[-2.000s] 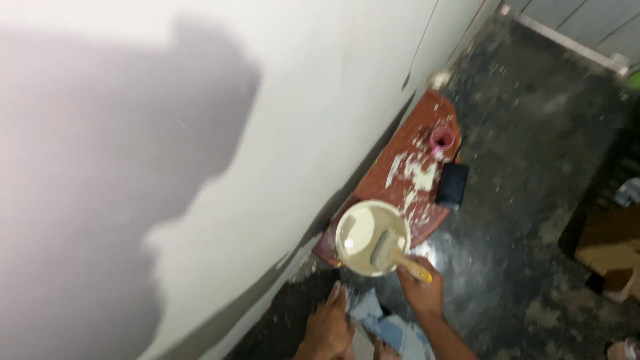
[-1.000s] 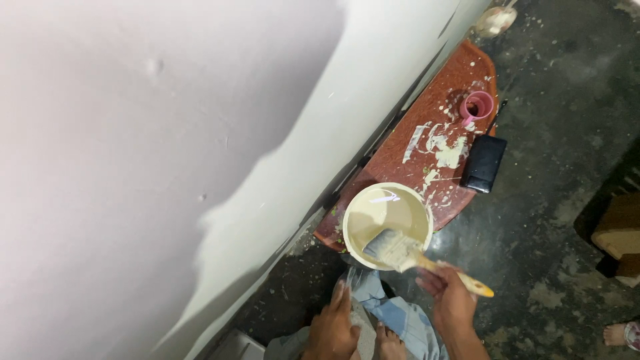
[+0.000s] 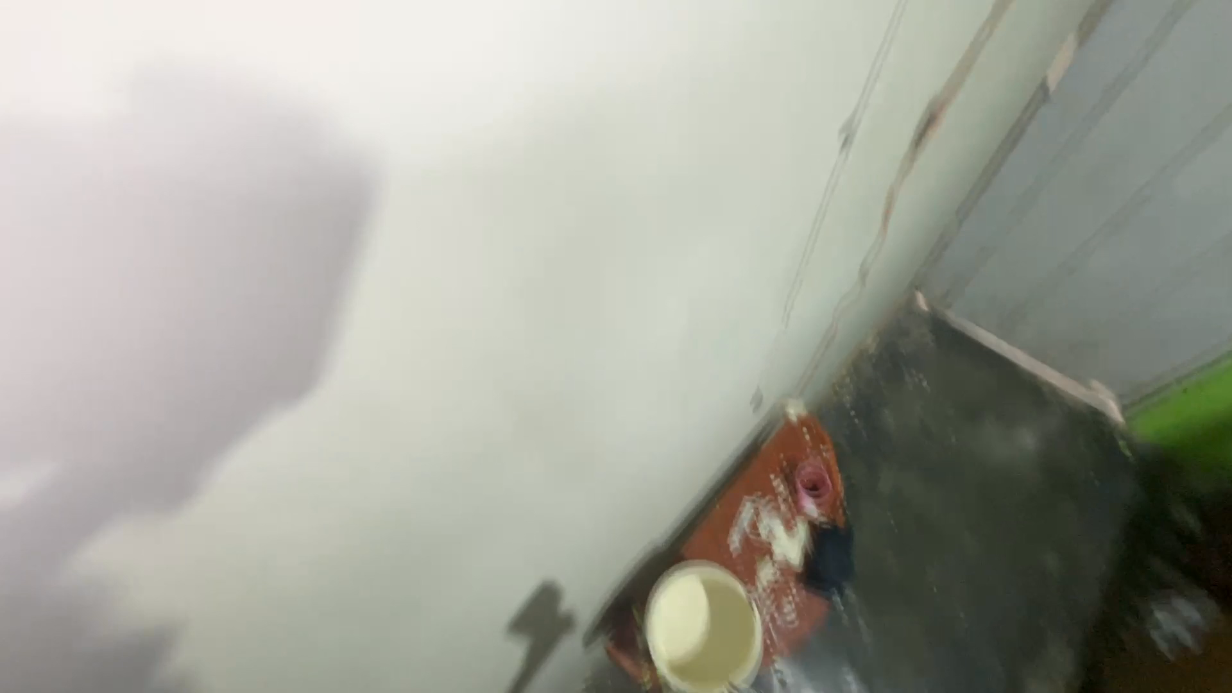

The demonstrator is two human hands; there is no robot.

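Neither of my hands shows in the head view, and the paintbrush is out of sight too. A round bucket of cream-coloured paint stands at the near end of a red board beside the wall. White paint is smeared over the board. Farther along it stands a pink cup, with a dark flat object at the board's right edge. The wall has a lilac area at the left and a pale area beside it. A dark shadow, shaped like a brush, falls low on the wall.
Cracks run down the wall above the board. Dark, paint-spotted floor lies right of the board. Grey panelling rises at the upper right, with a pale strip along its foot. Something green is at the right edge. The picture is blurred.
The view has swung up towards the wall. Both hands and the brush, earlier at the bucket, have left the view. The bucket remains on the board.
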